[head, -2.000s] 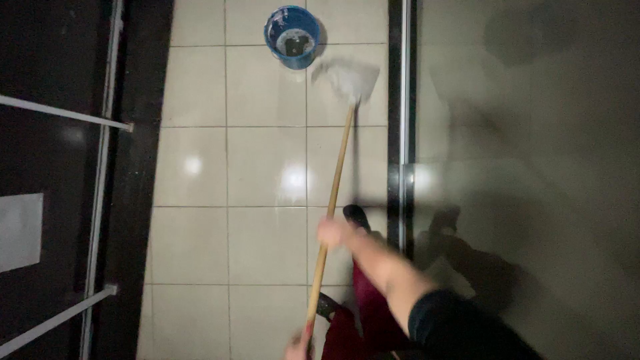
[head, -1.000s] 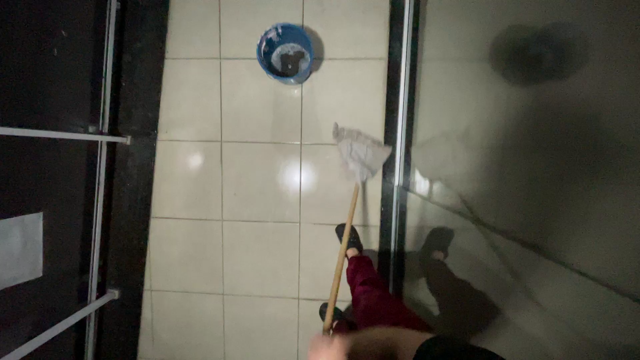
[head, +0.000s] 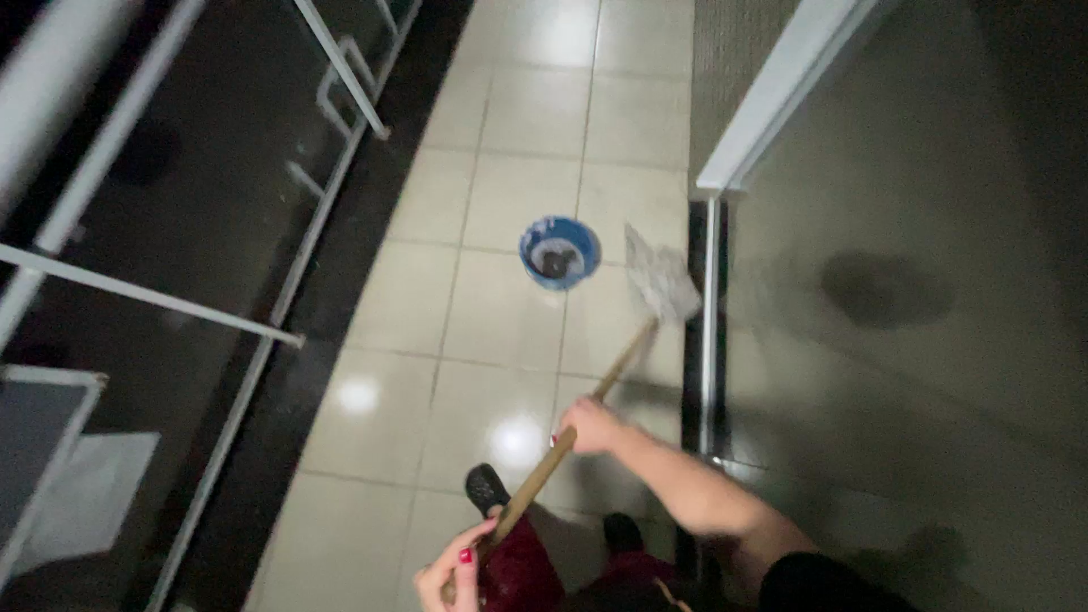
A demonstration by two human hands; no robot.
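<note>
My right hand (head: 589,425) is closed around the middle of a wooden mop handle (head: 537,481), with the forearm reaching in from the lower right. Near the bottom edge, my left hand (head: 455,574) grips the upper end of the same handle. At the far end, a greyish-white cloth mop head (head: 661,276) lies spread on the tiles against the dark sill on the right. A blue bucket (head: 531,270) stands left of the mop head, a short gap apart. Inside the bucket are suds and something dark that I cannot make out.
Pale floor tiles (head: 399,408) run between a dark ledge with metal-framed glass (head: 289,297) on the left and a glass panel in a metal track (head: 710,340) on the right. My feet in dark shoes (head: 486,487) are at the bottom.
The view has shifted markedly. The mop head was nearer my feet one second ago and is now beside the bucket. My left hand, unseen one second ago, shows on the handle.
</note>
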